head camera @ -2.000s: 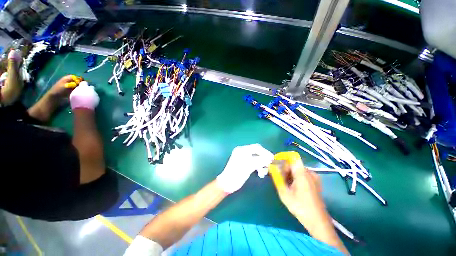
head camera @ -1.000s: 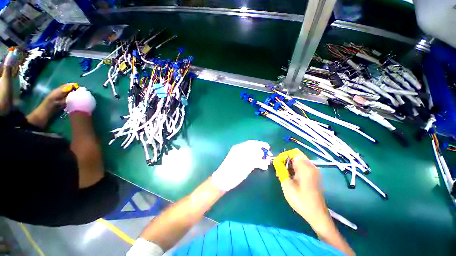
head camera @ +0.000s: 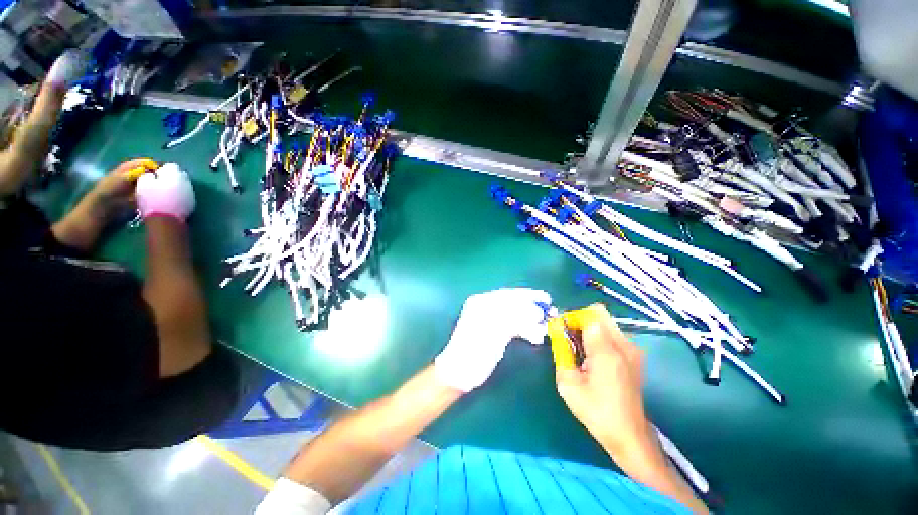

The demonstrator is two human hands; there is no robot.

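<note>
My left hand (head camera: 490,335), in a white glove, pinches a small blue connector housing (head camera: 545,311) between its fingertips. My right hand (head camera: 596,367), bare with yellow on the thumb and fingers, is closed on dark leads right beside the housing; the fingertips of both hands nearly meet. A white harness end (head camera: 683,466) shows below my right wrist and seems to belong to the held harness; its middle is hidden by my hand and forearm. A near pile of white harnesses with blue ends (head camera: 644,272) lies right of my hands.
Left harness pile (head camera: 312,226) lies beyond my left hand. A tangled pile (head camera: 745,181) lies behind the upright post (head camera: 639,86), at right. A metal rail (head camera: 473,158) crosses the green bench. Neighbouring workers' hands (head camera: 166,191) are at left.
The blue housing shows at my left fingertips, where it was hidden two seconds ago. My hands stay together in nearly the same place. The farther neighbour's hand at far left has risen.
</note>
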